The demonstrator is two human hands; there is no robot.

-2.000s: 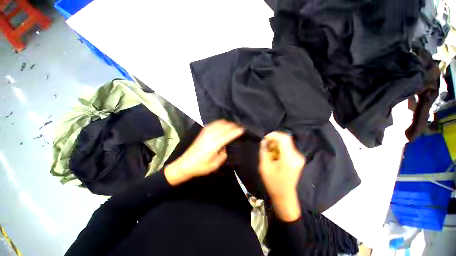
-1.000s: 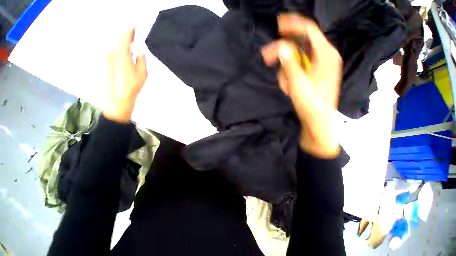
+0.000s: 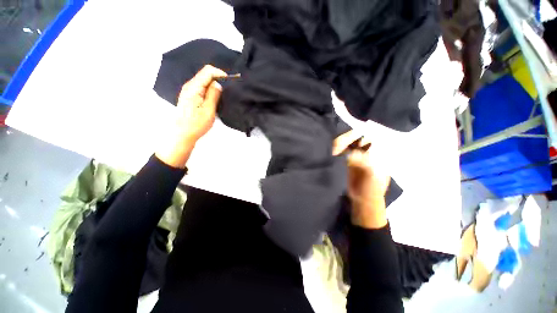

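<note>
A black garment [image 3: 299,140] lies bunched across the white table [image 3: 110,79] and hangs over its near edge. My left hand [image 3: 198,107] pinches the garment's upper left part, where a thin edge or seam shows at the fingertips. My right hand [image 3: 361,168] is at the garment's right side, blurred, with its fingers on the cloth. A small dark pointed thing, possibly the snips' blades, shows at the right fingers; its body is hidden.
A large black garment pile [image 3: 366,55] lies at the table's far side. A brown garment [image 3: 467,43] is beyond it. Blue bins [image 3: 507,153] stand at the right. A light green cloth [image 3: 73,220] with dark cloth is at lower left. Scraps lie on the floor at lower right.
My left hand has gone from open over the table to pinching the garment. My right hand has moved down towards me at the garment's right side. The garment is turned and bunched differently.
</note>
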